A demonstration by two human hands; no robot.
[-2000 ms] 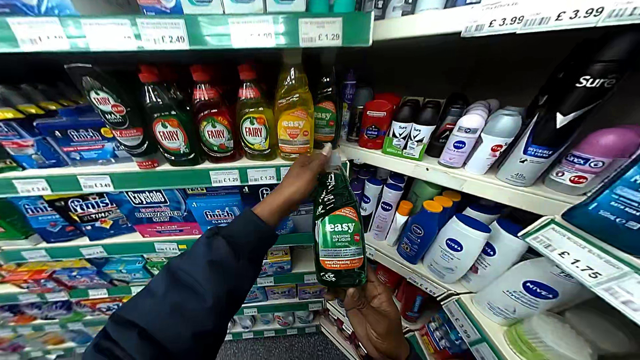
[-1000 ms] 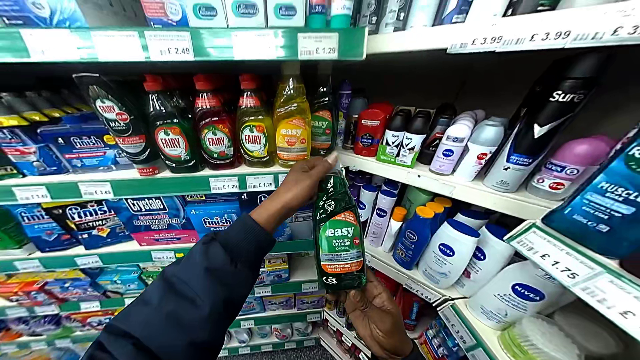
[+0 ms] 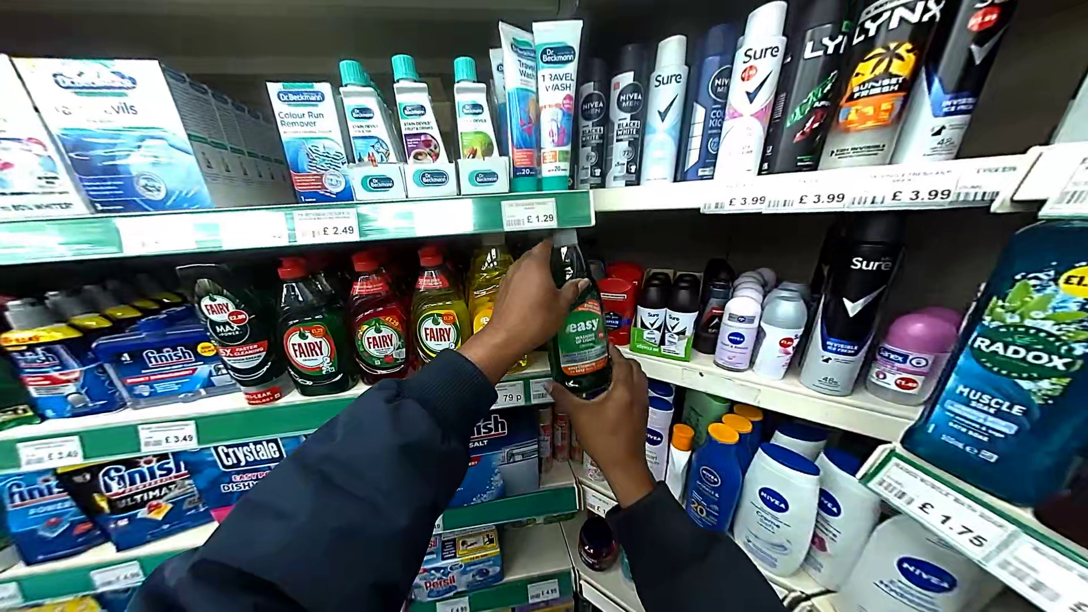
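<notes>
A bottle of green Easy washing-up liquid (image 3: 581,336) stands upright between my hands, at the right end of the washing-up liquid shelf. My left hand (image 3: 531,302) grips its upper part, below the pale cap. Under it, my right hand (image 3: 608,416) holds the base, with the fingers around the lower right side. Just left of the bottle, a yellow washing-up liquid bottle (image 3: 486,280) is partly hidden by my left hand. Further left are a yellow Fairy bottle (image 3: 439,319), a red Fairy bottle (image 3: 378,327) and a green Fairy bottle (image 3: 314,340).
The upper shelf edge (image 3: 408,218) runs just above the bottle's cap. To the right, a corner shelf (image 3: 756,387) holds roll-on deodorants and a tall Sure can (image 3: 854,297). Nivea bottles (image 3: 773,501) stand below it. Finish packs (image 3: 140,497) fill a lower left shelf.
Both hands have raised the green Easy bottle from below the shelf edge to the level of the other washing-up liquid bottles. The view has shifted, showing more of the upper shelf.
</notes>
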